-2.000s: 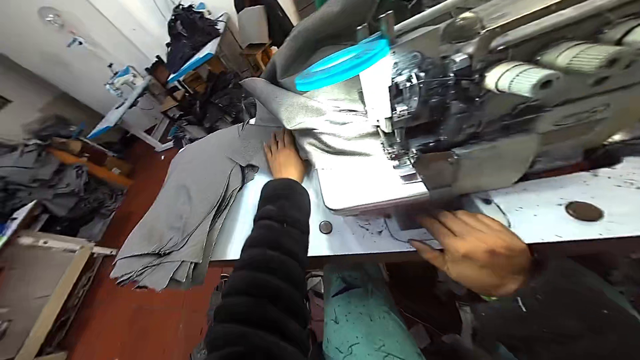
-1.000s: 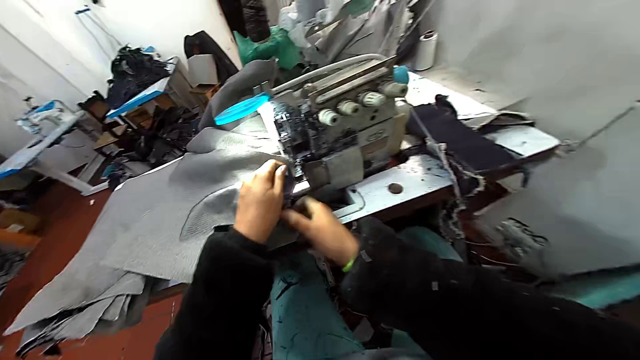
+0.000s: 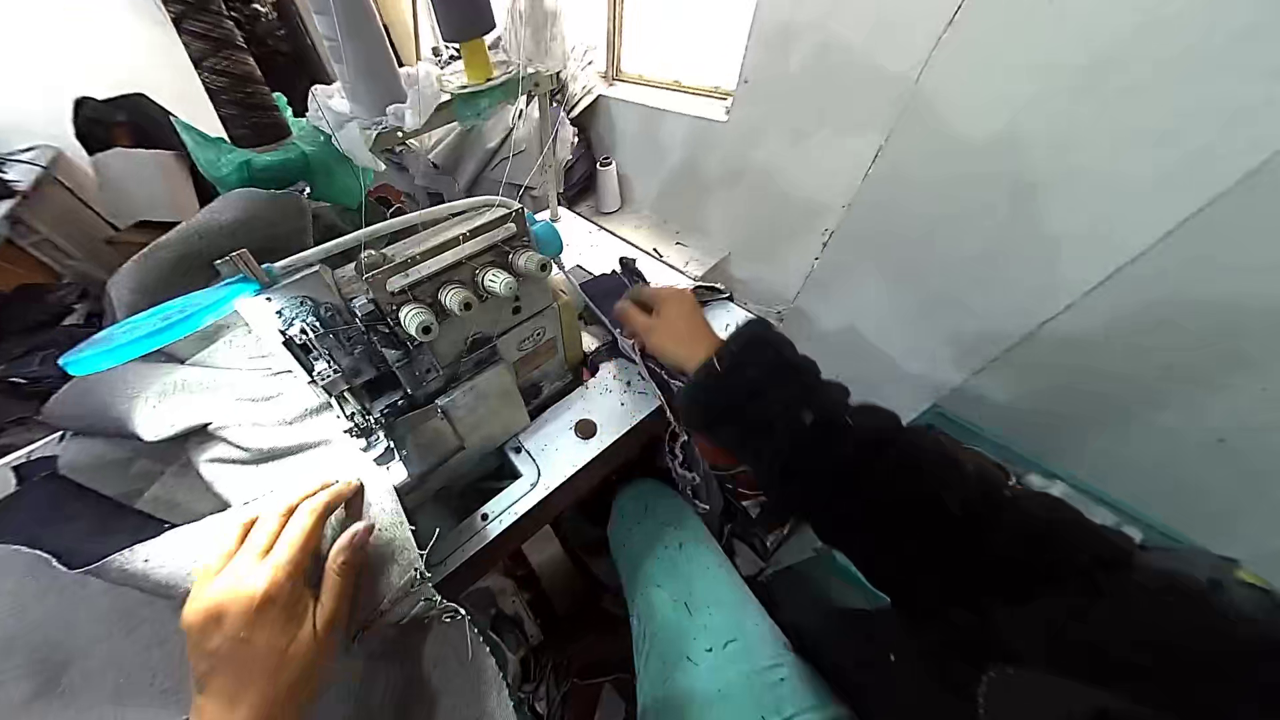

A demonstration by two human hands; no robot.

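Observation:
My left hand (image 3: 270,590) lies on grey fabric (image 3: 270,450) just in front of the needle area of an overlock sewing machine (image 3: 450,330), its fingers bent and resting on the cloth. The fabric has a stitched edge with loose threads at its lower right. To the right of the machine, my right hand (image 3: 670,325) is at a dark cloth piece (image 3: 605,290) on the table; its fingertips are blurred, so I cannot tell whether it grips the cloth. A blue plastic guard (image 3: 160,325) sticks out left of the machine head.
The white machine table (image 3: 590,440) has lint on it and an edge above my teal-clad leg (image 3: 700,610). A thread cone (image 3: 607,185) stands behind, near the wall (image 3: 850,200). Strips of trimmings hang over the table's right side. A green plastic bag (image 3: 270,160) lies behind the machine.
My right hand has moved from beside my left hand at the machine's front to the dark cloth on the right. The view has swung right. My left hand now rests flatter on the grey fabric.

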